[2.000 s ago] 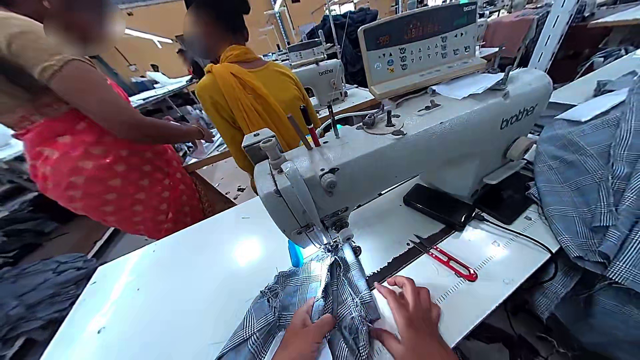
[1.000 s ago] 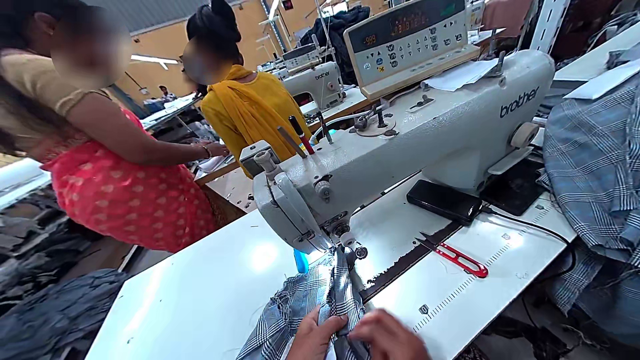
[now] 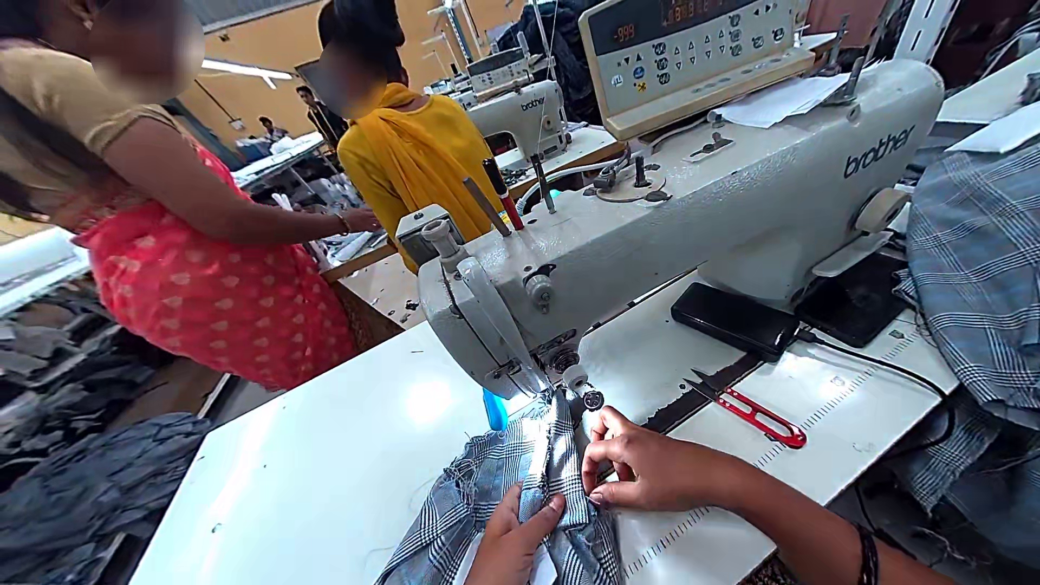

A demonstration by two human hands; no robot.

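A piece of grey-blue checked fabric (image 3: 496, 471) with frayed edges runs under the needle area of a Brother industrial sewing machine (image 3: 650, 203). My left hand (image 3: 516, 540) pinches a folded strip of it between thumb and fingers, a little below the presser foot area. Beside the fold's right edge is my right hand (image 3: 626, 463), its fingers curled and its fingertips at the cloth; whether they grip it is unclear. The needle and presser foot are mostly hidden by the machine head and the cloth. Red-handled thread snips (image 3: 756, 414) lie to the right of my right hand.
A black power bank (image 3: 735, 318) with a cable lies on the white table (image 3: 325, 455) by the machine's base. More checked fabric (image 3: 983, 268) hangs at the right. Two people stand beyond the table at left. Dark cloth heaps (image 3: 97, 463) lie at lower left.
My right hand has shifted from the lower part of the cloth up toward the machine head. My left hand still holds the fabric. The person in red now reaches an arm further forward.
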